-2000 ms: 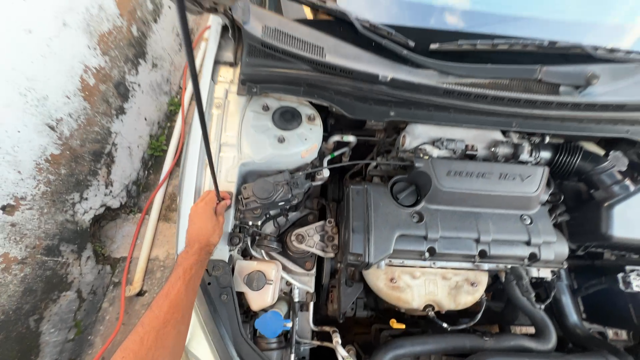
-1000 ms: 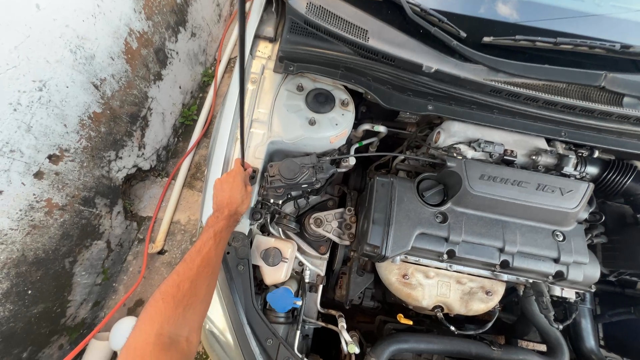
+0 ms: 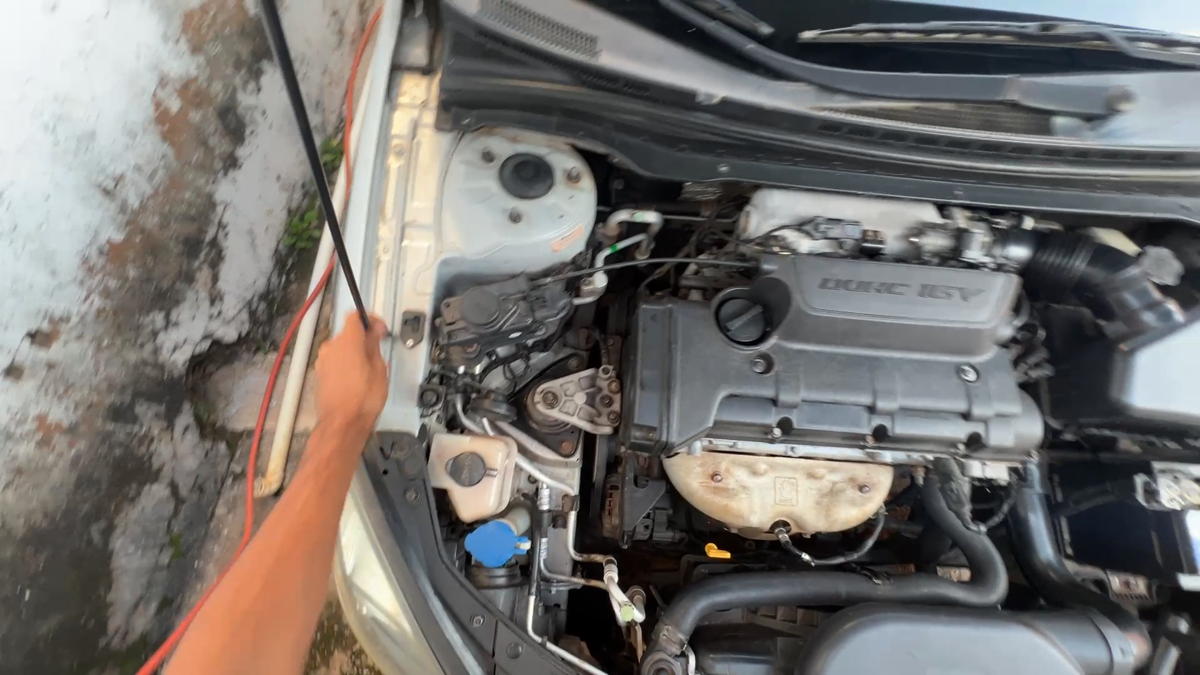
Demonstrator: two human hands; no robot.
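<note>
My left hand [image 3: 352,372] is closed around the lower end of a thin black hood prop rod [image 3: 314,155], at the car's fender edge. The rod leans up and to the left, out of the top of the view. Beside the hand lies the open engine bay, with a strut tower [image 3: 469,230], a white fluid reservoir [image 3: 472,475] and a blue washer fluid cap [image 3: 496,544]. Farther right sits the grey engine cover [image 3: 844,366] with its black oil filler cap [image 3: 741,317]. My right hand is not in view.
A weathered wall [image 3: 112,281] runs along the left. Between it and the car lie a red hose [image 3: 272,394] and a pale pipe [image 3: 292,403]. The headlight [image 3: 375,572] is near my forearm. Wiper arms [image 3: 872,86] rest at the windshield base.
The black rod stood nearly upright one second ago and now leans to the left at its top. My left hand stays closed on its lower end, now at the fender's outer edge.
</note>
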